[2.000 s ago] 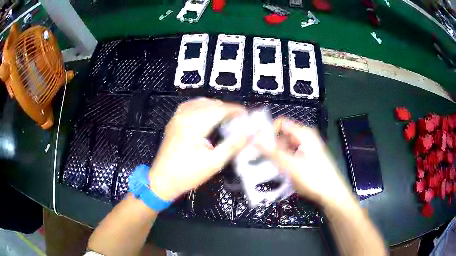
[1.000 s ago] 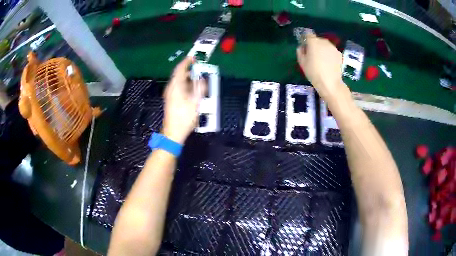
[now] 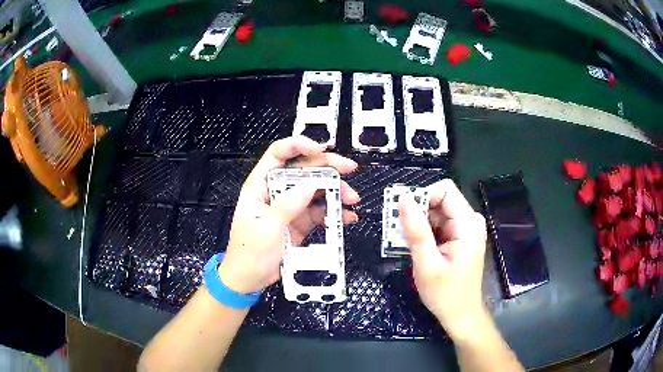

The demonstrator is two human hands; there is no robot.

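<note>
My left hand (image 3: 265,218), with a blue wristband, holds a white phone housing (image 3: 314,260) over the black blister tray (image 3: 211,116). The housing's screen window is toward the top and its rounded opening toward me. My right hand (image 3: 447,251) holds a small whitish circuit board (image 3: 393,221) between thumb and fingers, to the right of the housing and apart from it. Three more white housings (image 3: 373,112) lie side by side in the tray's top row, toward its right end.
The green belt (image 3: 305,43) beyond the tray carries pale housings (image 3: 425,38) and red pieces (image 3: 459,54). An orange fan (image 3: 52,120) stands at left. A glossy black slab (image 3: 513,234) lies right of the tray, beside a heap of red pieces (image 3: 632,225).
Both hands have drawn back from the belt side to over the tray. My left hand has brought a housing out of the top row. My right hand now shows a circuit board in its fingers.
</note>
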